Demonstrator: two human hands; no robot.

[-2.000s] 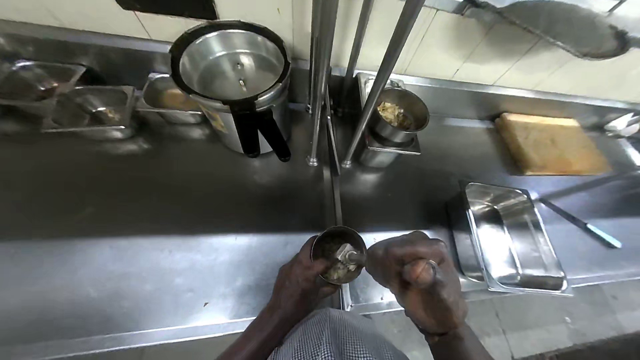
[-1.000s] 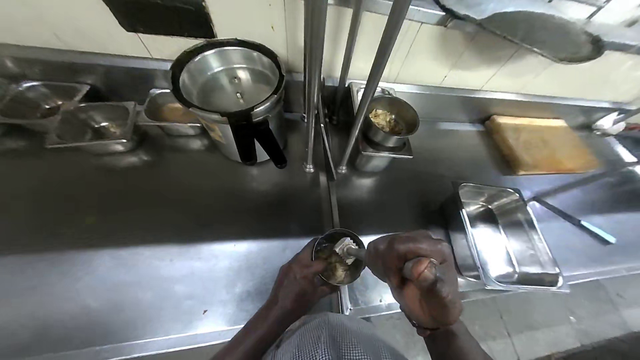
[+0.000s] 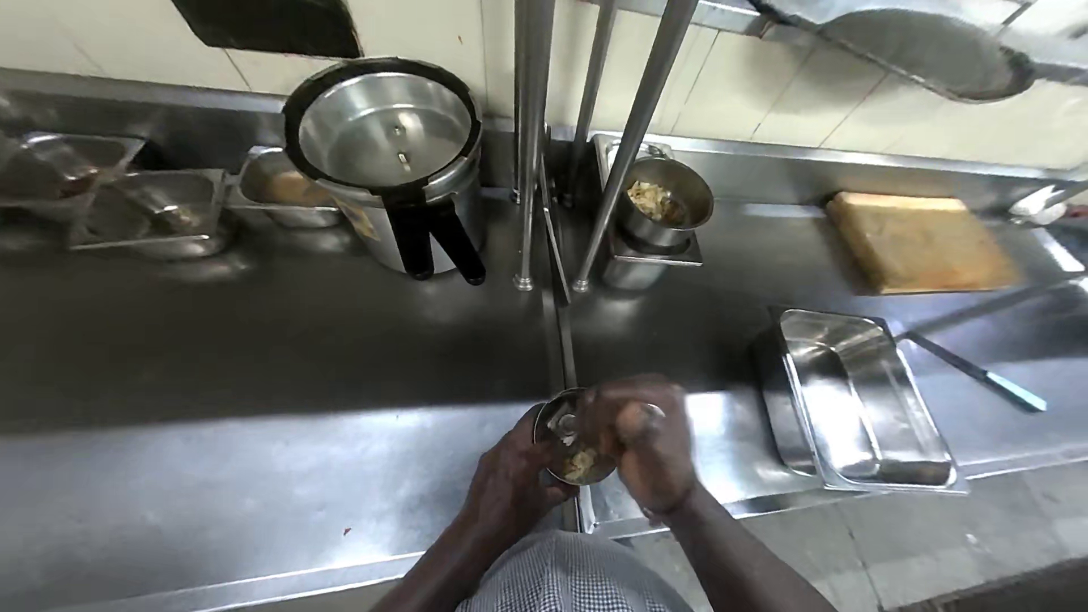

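Observation:
My left hand (image 3: 514, 472) is wrapped around the left side of a small round metal bowl (image 3: 586, 482) at the counter's front edge. Pale, chopped-looking food (image 3: 580, 464) lies inside it. Above the bowl's right side, my right hand (image 3: 637, 442) is closed in a fist on a pestle-like tool (image 3: 650, 410); its rounded end shows above the fist, and its lower end reaches into the bowl. Fingers cover part of the bowl's rim. Behind, a metal pot (image 3: 697, 200) with similar pale pieces rests on a steel container (image 3: 633, 274).
At back left stand an open pressure cooker (image 3: 382, 195) and several steel pans (image 3: 153, 242). Metal posts (image 3: 534, 153) rise behind the bowl. To the right are a deep steel pan (image 3: 850, 408), a knife (image 3: 977, 374) and a cutting board (image 3: 926, 246). A skillet (image 3: 926, 51) hangs at top right.
My right hand has shifted left over the bowl, and the tool's end now sits toward the bowl's upper left. My left hand stays around the bowl.

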